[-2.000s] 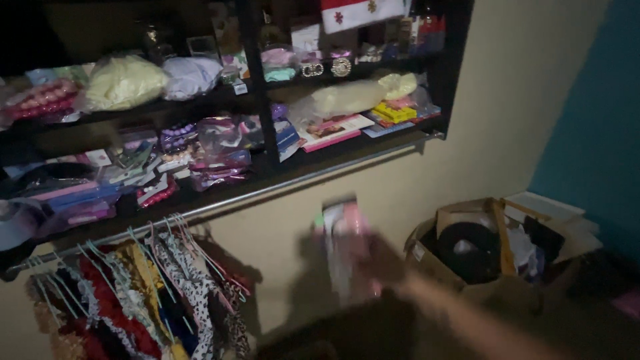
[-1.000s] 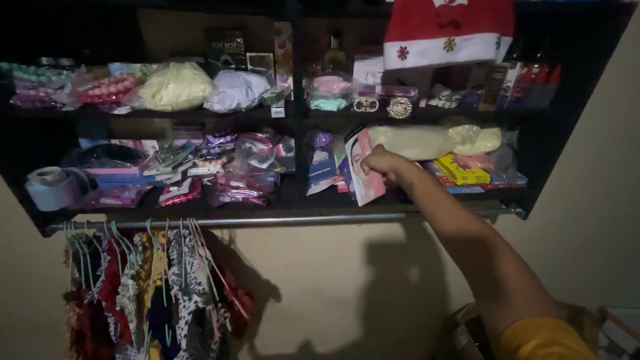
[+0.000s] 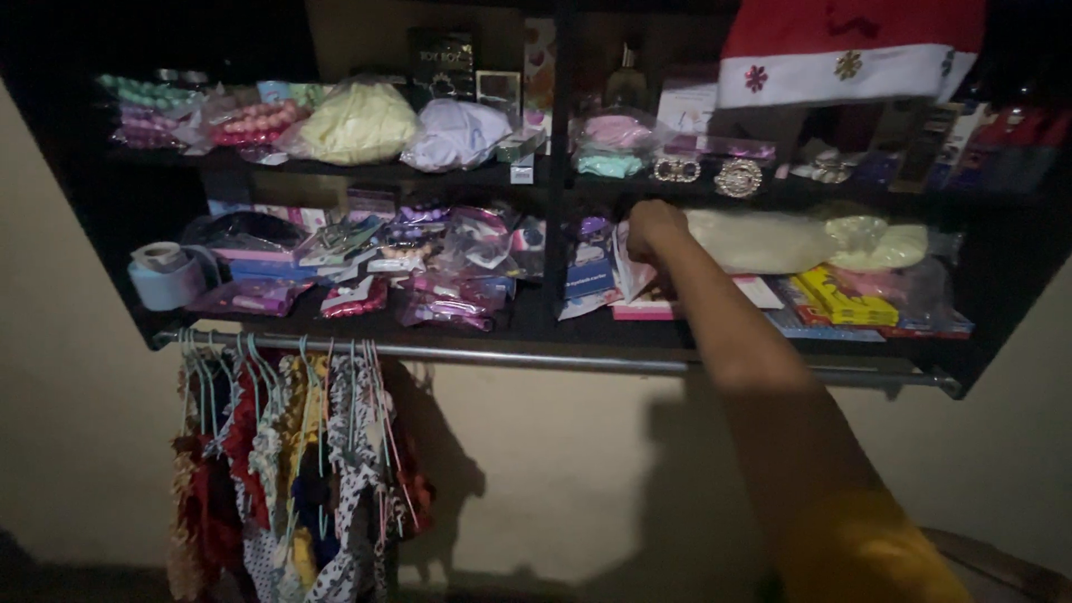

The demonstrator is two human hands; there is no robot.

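My right hand (image 3: 657, 230) reaches into the lower right compartment of a dark shelf unit (image 3: 553, 331), its fingers closed on the upper part of a flat pink-and-white packet (image 3: 632, 272). The packet stands upright beside a blue-and-white packet (image 3: 590, 272). Below and behind my hand lies a flat pink-edged box (image 3: 645, 311). To its right are a long cream bundle in plastic (image 3: 758, 241) and yellow boxes (image 3: 846, 297). My left hand is out of view.
A metal rail (image 3: 519, 358) runs under the shelf, with small patterned garments (image 3: 310, 469) on hangers at left. Bagged goods (image 3: 360, 126) fill the upper shelf. A red-and-white Santa hat (image 3: 846, 71) hangs at upper right. A blue tape roll (image 3: 163, 276) sits at lower left.
Two seconds ago my right hand held the packet below the shelf; now both are inside the lower right compartment. Since one second ago, the packet has moved deeper, beside the blue-and-white one. The view has shifted.
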